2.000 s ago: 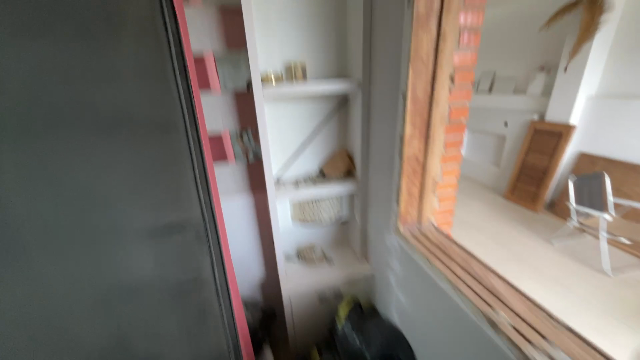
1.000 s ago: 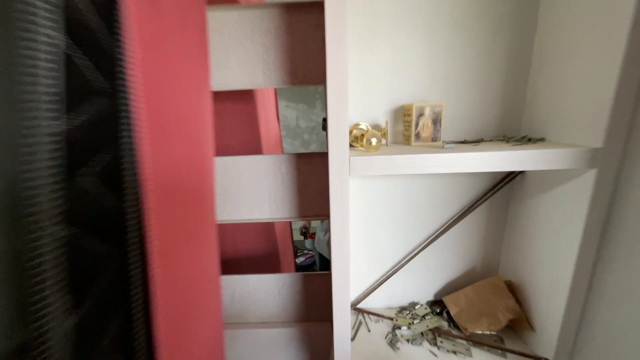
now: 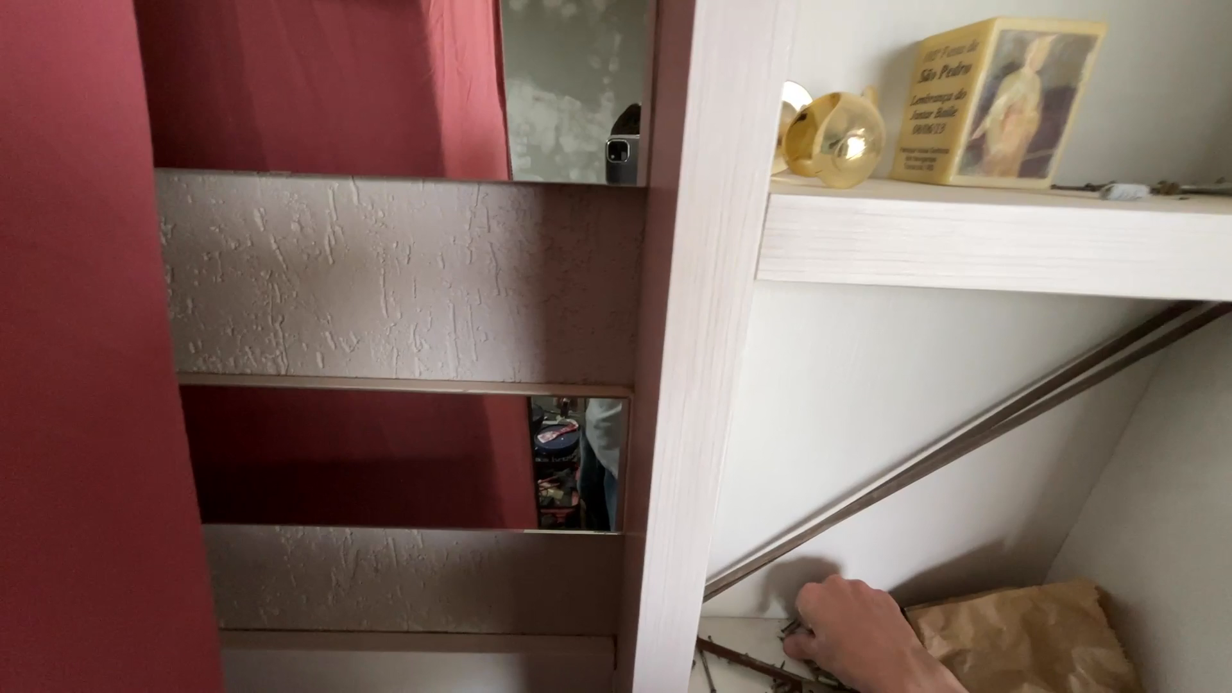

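My right hand (image 3: pixel 859 630) reaches from the bottom edge into the lower shelf bay, palm down with curled fingers. Its fingertips are down among small dark metal pieces (image 3: pixel 791 681), and whether they grip any is hidden. Just right of the hand leans a crumpled brown paper bag (image 3: pixel 1025 635). A thin dark rod (image 3: pixel 746 659) lies on the shelf at the left of the fingers. Two long thin dark strips (image 3: pixel 924 467) lean diagonally across the bay above the hand. My left hand is out of view.
The upper shelf (image 3: pixel 1001 241) holds a gold-coloured round knob (image 3: pixel 837 140), a cream box (image 3: pixel 1001 101) with a picture and writing, and small bits. A pale upright panel (image 3: pixel 688 318) divides the bays from mirror strips (image 3: pixel 356 457) and textured strips. A red panel (image 3: pixel 87 366) stands far left.
My right hand has come into view in the lower bay, at the small metal pieces beside the paper bag. The view has moved closer to the shelves.
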